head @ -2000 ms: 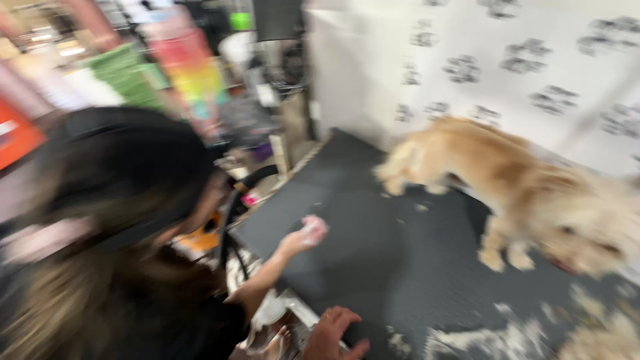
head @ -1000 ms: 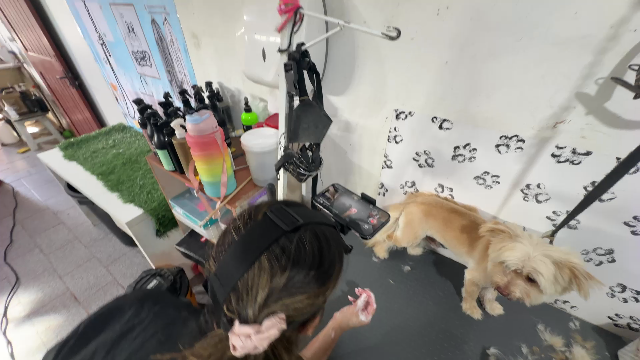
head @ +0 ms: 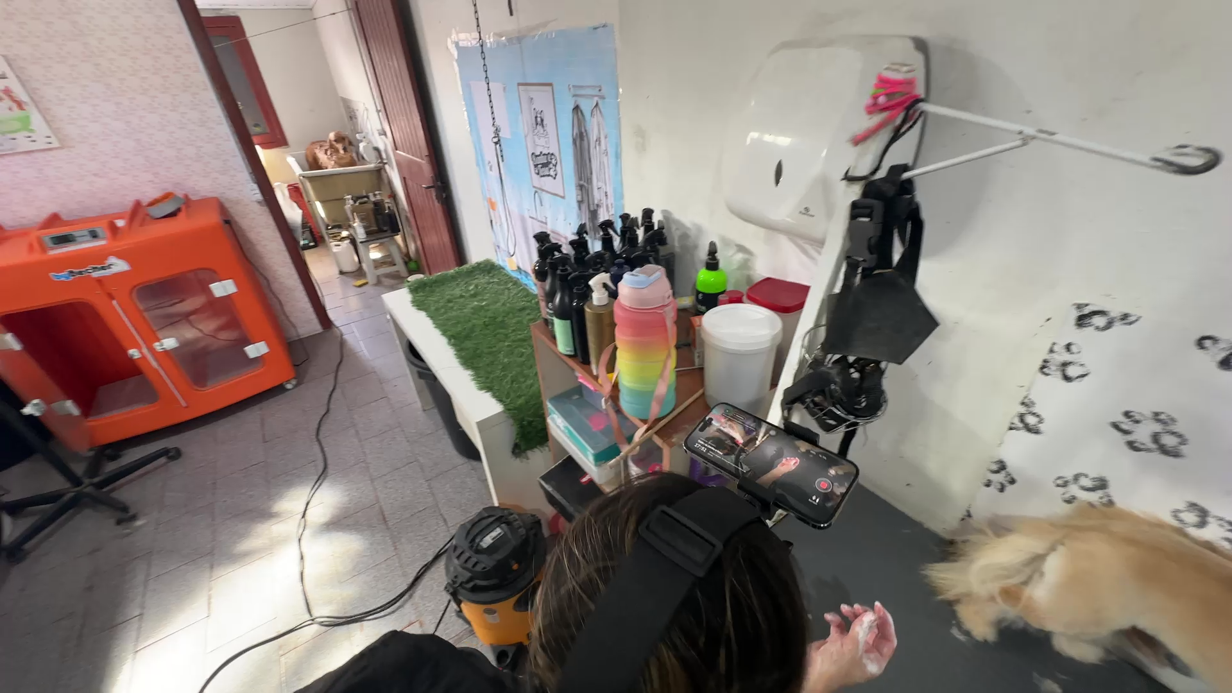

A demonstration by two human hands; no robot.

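Neither my left hand nor my right hand shows in this view. Low in the frame is another person's head (head: 674, 597), seen from behind with a black strap around it. Beside it, that person's raised hand (head: 857, 643) has its fingers partly curled and white and pink matter on the palm and fingers. The hand is over a dark grooming table (head: 847, 558). A light tan dog (head: 1116, 582) stands on the table at the right, apart from the hand, its head out of frame. A phone (head: 770, 462) in a holder is above the table's near left part.
Spray bottles (head: 563, 308), a rainbow-coloured bottle (head: 645, 337) and a white tub (head: 741, 351) crowd a shelf. Black straps (head: 881, 260) hang from a white metal arm (head: 1039, 130). A vacuum cleaner (head: 496, 568) and cables stand on the floor; an orange drying cabinet (head: 144, 318) is farther left.
The view has swung left and up, bringing in the orange cabinet and doorway. The dog's head, in view earlier, is now out of frame. A second hand low in the oldest frame is no longer visible.
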